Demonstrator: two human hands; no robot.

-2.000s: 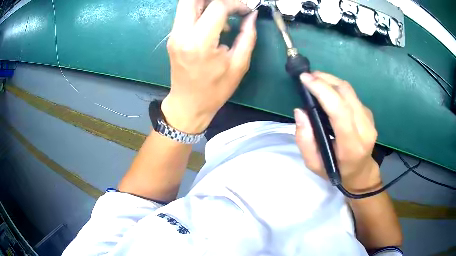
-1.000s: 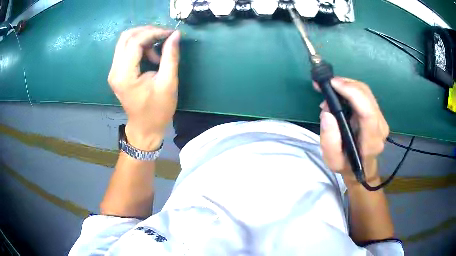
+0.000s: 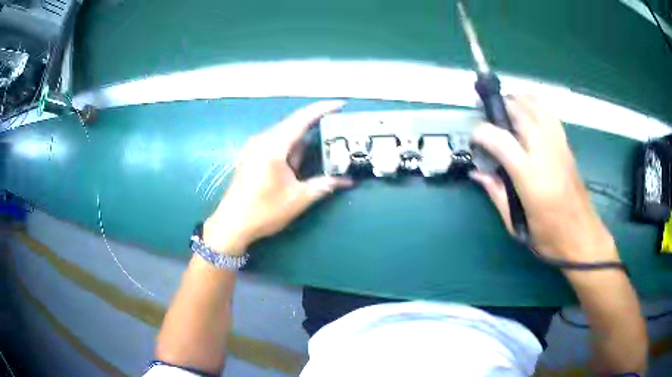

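The pale workpiece strip (image 3: pixel 398 124) with rounded silver-white units and black parts lies on the green bench in front of me. My left hand (image 3: pixel 276 180) grips its left end between thumb and fingers. My right hand (image 3: pixel 541 169) holds the black soldering iron (image 3: pixel 488 92), tip pointing up and away over the white strip, and its thumb and fingers are also at the right end of the workpiece, hiding that end. Thin pale solder strands (image 3: pixel 216 179) show beside my left hand.
A white strip (image 3: pixel 258 79) runs across the green bench (image 3: pixel 398 235) behind the workpiece. A black tray with a speckled pad (image 3: pixel 653 180) and a yellow label (image 3: pixel 667 235) are at the right. A thin strand (image 3: pixel 101 221) hangs over the bench edge at the left.
The view has shifted, so the workpiece sits lower. My left hand has moved onto its left end. The iron's tip has left the units, and my right hand has come to the right end.
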